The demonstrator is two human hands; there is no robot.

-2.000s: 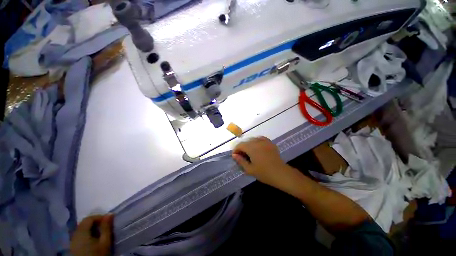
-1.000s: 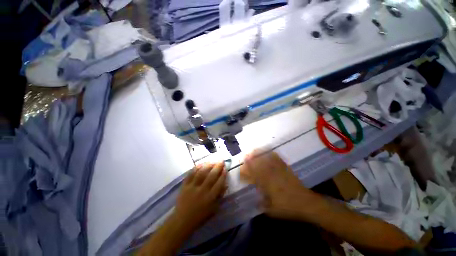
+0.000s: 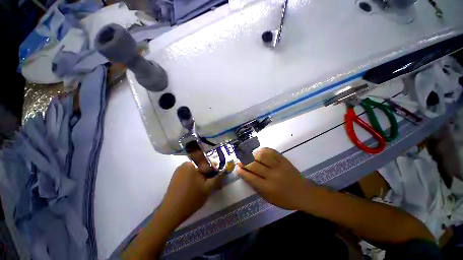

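Note:
The white sewing machine stands across the view, its lit needle area low at the head's left end. My left hand is at the left of the needle area, fingertips partly behind the metal guard. My right hand is just right of it, fingers bent down under the grey part of the head. A small orange-yellow chip shows between my hands. A blue-grey strip runs from under my left forearm toward the lower left. Whether my fingertips grip the fabric is hidden.
Red and green handled scissors lie right of my right hand, with a thin dark red tool beside them. A ruler scale runs along the front edge. Blue-grey strips heap at left; white pieces lie lower right.
My left hand has come from the strip at lower left up to the needle area. My right hand has moved up beside the needle. The view has shifted closer to the machine head.

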